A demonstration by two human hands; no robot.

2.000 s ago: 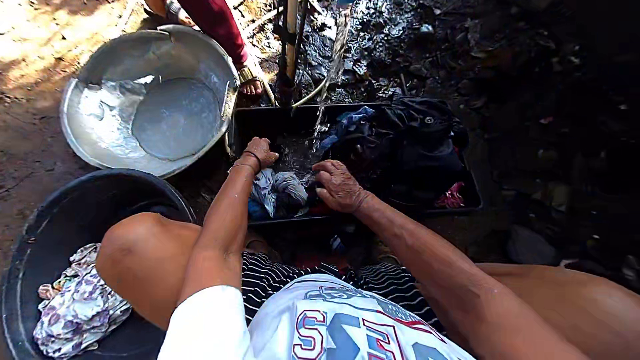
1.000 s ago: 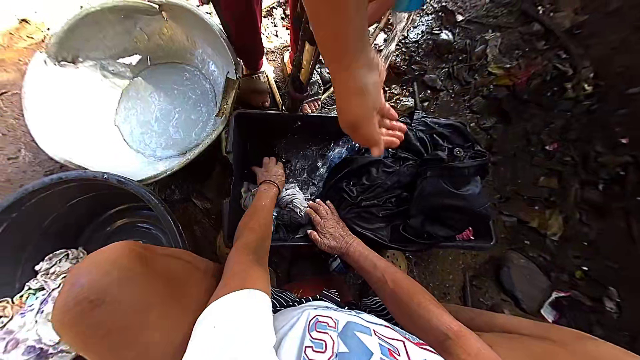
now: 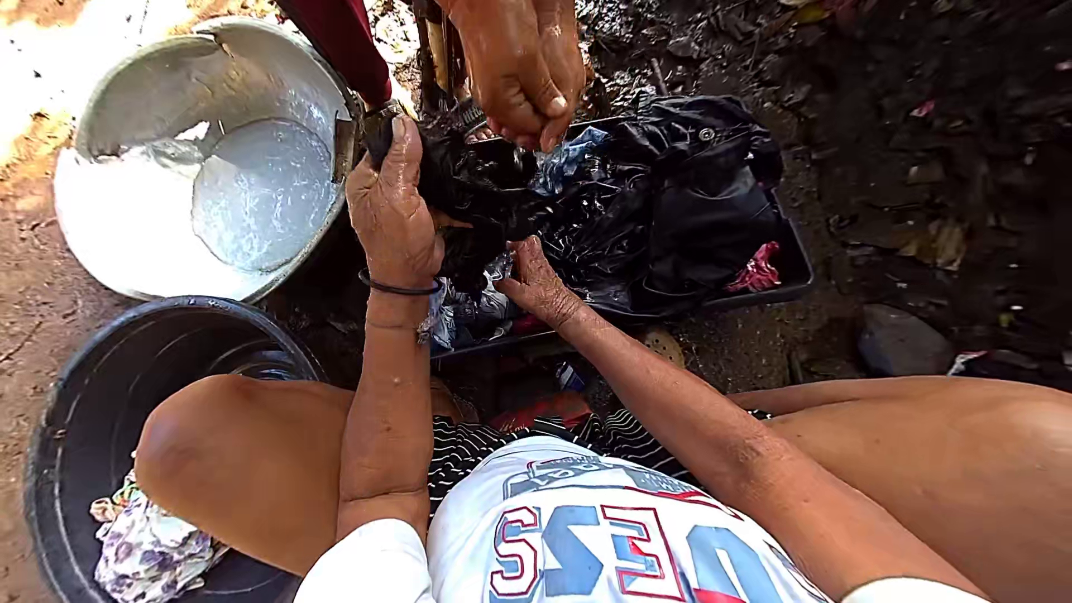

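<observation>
Wet black clothes (image 3: 586, 226) fill a dark rectangular tub (image 3: 796, 251), with a white-and-grey cloth (image 3: 469, 310) at its near left and a pink cloth (image 3: 756, 268) at its right end. My left hand (image 3: 394, 201) is raised over the tub's left side, gripping black cloth between thumb and fingers. At the near middle of the tub, my right hand (image 3: 540, 280) pinches the edge of a wet cloth. Another person's hands (image 3: 532, 84) are clasped together above the far side, over a blue cloth (image 3: 569, 159).
A large metal basin (image 3: 109, 226) with a broken rim and cloudy water stands at the upper left. Below it, a round black tub (image 3: 63, 419) holds a floral cloth (image 3: 151, 544). A stone (image 3: 903, 342) lies on wet ground at the right. Another person's dark red sleeve or trouser leg (image 3: 347, 42) reaches in above.
My left hand has risen away from the white-and-grey cloth and now holds black cloth. The other person's hands are now together above the tub; one second ago only one foot or hand showed there.
</observation>
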